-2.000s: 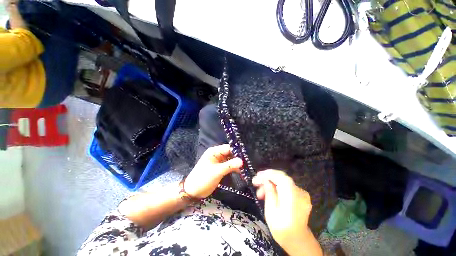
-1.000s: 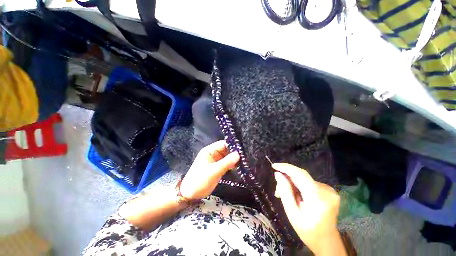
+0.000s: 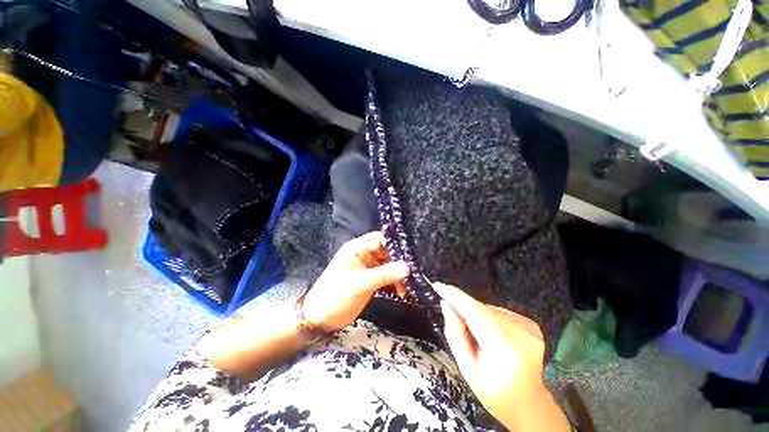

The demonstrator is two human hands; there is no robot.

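Observation:
A dark grey flecked jacket (image 3: 472, 177) lies bunched on the lap. A black braid trim with pale and purplish flecks (image 3: 386, 190) runs along its edge. My left hand (image 3: 354, 283) pinches the trimmed edge between thumb and fingers. My right hand (image 3: 493, 346) is just right of it, with its fingertips close together at the trim. A thin, pale needle-like tip shows at the right fingertips; the thread cannot be made out.
A white table (image 3: 556, 97) crosses the top, with black scissors (image 3: 552, 13) and a yellow-green striped garment (image 3: 700, 59) on it. A blue basket (image 3: 240, 283) holds black garments at left. A red stool (image 3: 59, 221) and a person in yellow (image 3: 29, 135) are far left; a purple stool (image 3: 721, 321) is right.
My right hand first swung right, away from the trim, and has now come back left to the edge by my left hand. My left hand keeps its pinch.

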